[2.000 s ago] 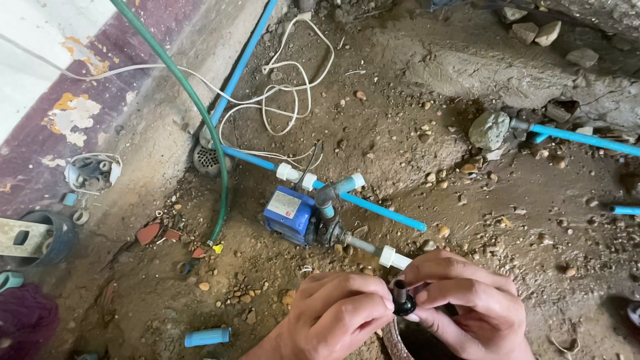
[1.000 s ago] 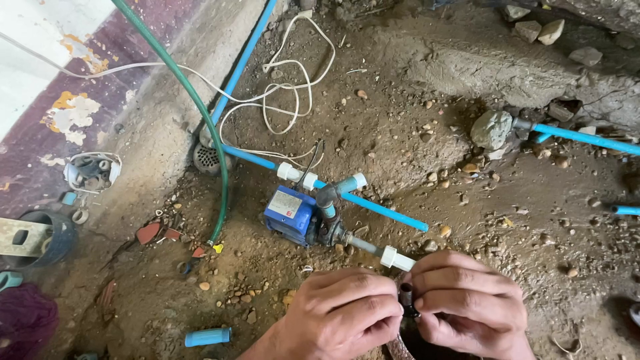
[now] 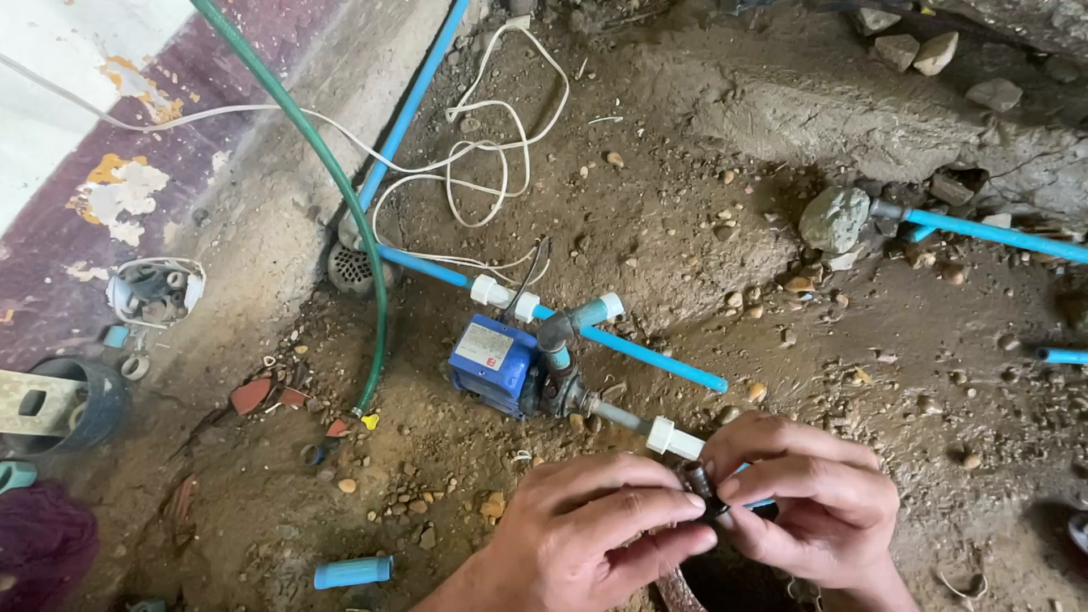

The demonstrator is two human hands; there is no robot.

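Note:
My left hand [image 3: 595,531] and my right hand [image 3: 803,493] meet at the lower middle, their fingertips closed on a small dark threaded fitting [image 3: 700,481]. Part of the fitting is hidden by the fingers. Just behind the hands, a white pipe union [image 3: 671,438] sits on the grey pipe [image 3: 619,415] that leads from a blue water pump [image 3: 493,361]. A dark elbow with a short blue, white-ended pipe stub [image 3: 597,311] rises from the pump. Below the fingers, a brownish curved rim [image 3: 677,591] is partly visible.
Blue pipe [image 3: 654,360] with white couplings runs behind the pump. A green hose [image 3: 344,183] and white cable [image 3: 501,149] lie at left. A blue pipe piece [image 3: 354,572], a dark bucket [image 3: 106,404] and a container of fittings [image 3: 157,291] rest nearby. Rocks [image 3: 835,219] line the right side.
The fingers of both hands have shifted around the dark fitting, which now leans to the left. Both hands stay at the lower middle, and the pump has not moved.

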